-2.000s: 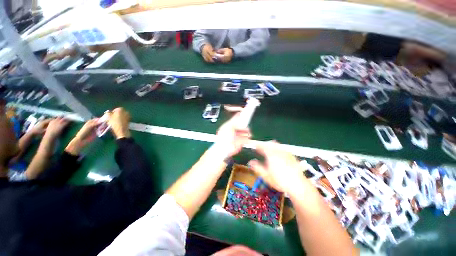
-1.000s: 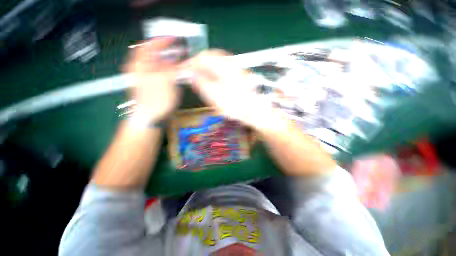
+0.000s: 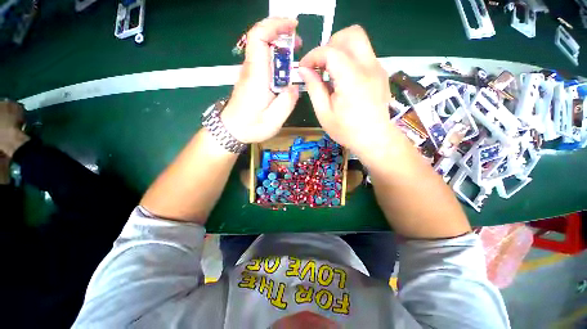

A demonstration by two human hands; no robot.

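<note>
A white plastic frame with a dark-blue circuit board at its near end is held above the belt's white stripe. My left hand grips the board end between thumb and fingers. My right hand is at the board's right edge, its thumb and index finger pinched together; whether a small part is between them is hidden. Below the hands stands an open tan parts box with blue cylinders, blue-grey round ends and red bits.
A heap of white frames with copper-brown pieces lies right of the box. More frames lie on the green surface beyond. Another person's hand and dark sleeve are at the left edge. A pink bag and red stool are lower right.
The view has swung down onto the box and both hands. My right hand was over the box two seconds ago and is now up at the board in my left hand.
</note>
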